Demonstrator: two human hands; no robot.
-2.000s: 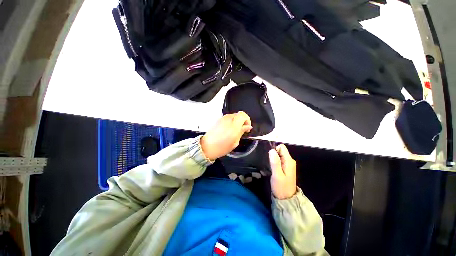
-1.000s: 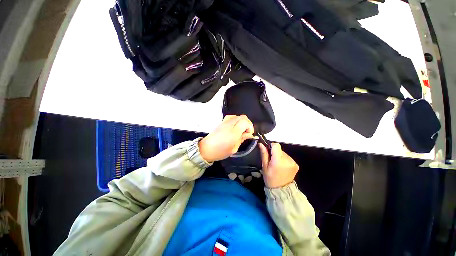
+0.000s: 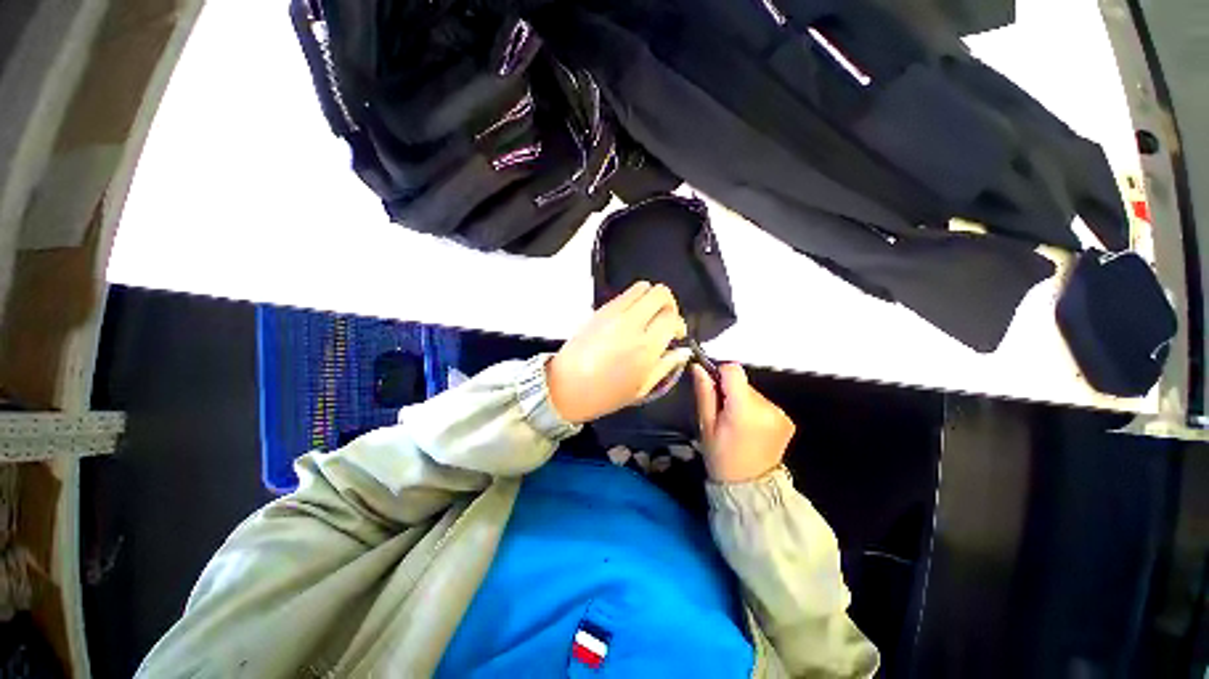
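Note:
A black pouch [image 3: 652, 252] lies cupped open at the table's near edge, its rounded end away from me. My left hand [image 3: 618, 353] is closed on the pouch's near edge, fingertips pinched together. My right hand [image 3: 745, 422] is just right of it, closed on small dark thread snips [image 3: 707, 361] that point up and left to my left fingertips. What lies between the fingertips is too small to tell.
On the white table [image 3: 451, 281] lie a bunched black heap with short zips [image 3: 464, 133], long black panels [image 3: 849, 173] and another black pouch [image 3: 1118, 322] at the right corner. A blue crate [image 3: 294, 398] is lower left. Small pale pieces [image 3: 650, 458] show below my hands.
From two seconds ago, my right hand has moved up and left to my left fingertips, and the snips now show clearly. My left hand has shifted slightly with the pouch's near edge.

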